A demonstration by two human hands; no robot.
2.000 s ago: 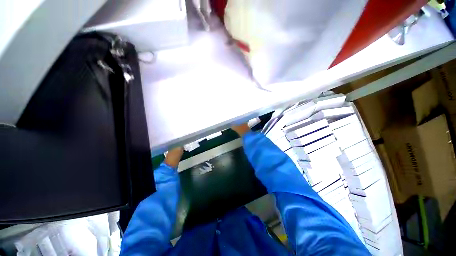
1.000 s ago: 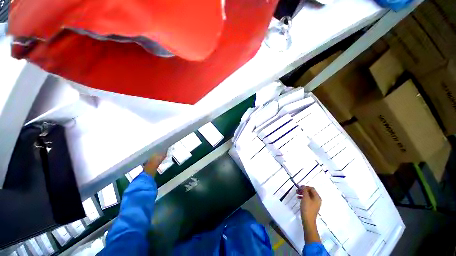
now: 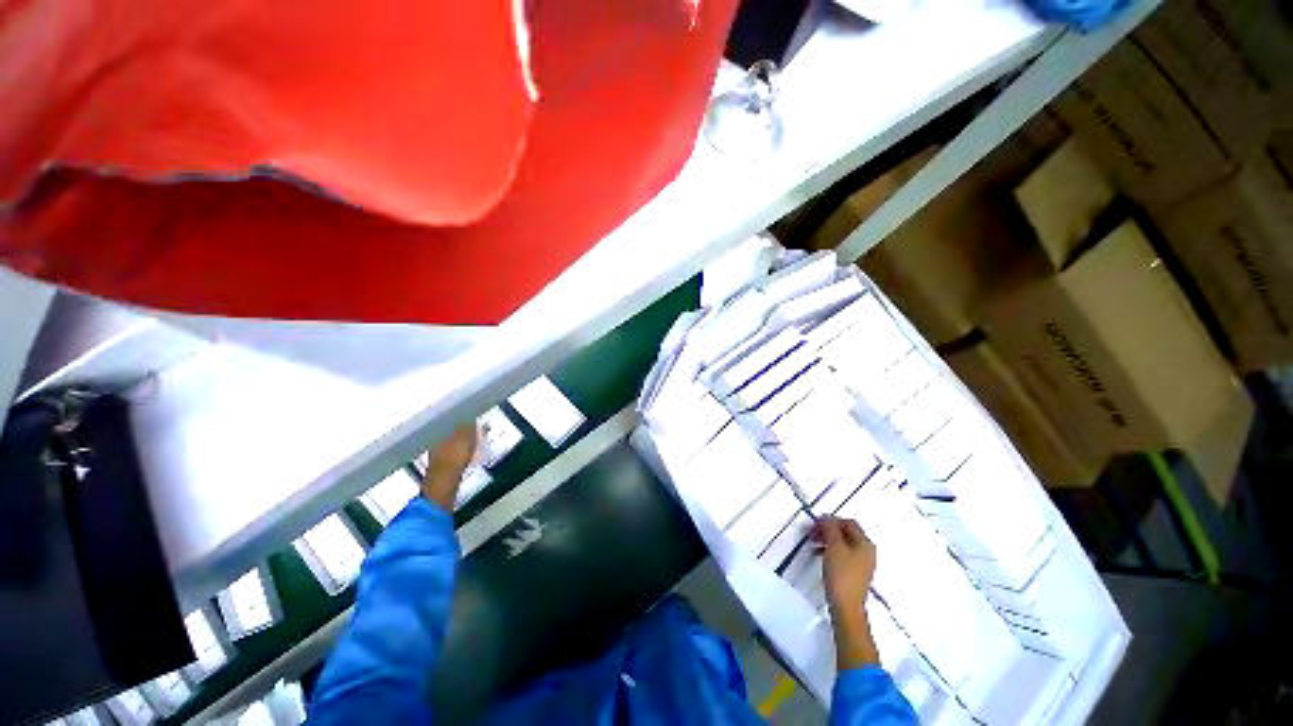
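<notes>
Small white boxes [image 3: 547, 410] lie spaced along the dark-green belt [image 3: 610, 363] under the shelf edge. My left hand [image 3: 451, 461] is over the belt, its fingers at a few white boxes; whether it grips one is hidden. The large white bin [image 3: 1089, 655] at the right is packed with rows of white boxes [image 3: 908, 522] with dark gaps. My right hand [image 3: 847, 550] is over the bin, its fingertips at a box edge beside a gap; I cannot tell if it grips a box.
A red bag [image 3: 596, 170] lies on the white shelf [image 3: 305, 404], with a clear plastic piece [image 3: 746, 114] beside it. A black panel [image 3: 85, 553] is at the left. A dark-green ledge [image 3: 581, 567] lies between belt and lap. Brown cartons [image 3: 1120, 341] stand behind the bin.
My right hand has gone from the belt to the bin, where it remains. My left hand stays at the belt. The view has shifted, showing more belt boxes and the red side of the bag.
</notes>
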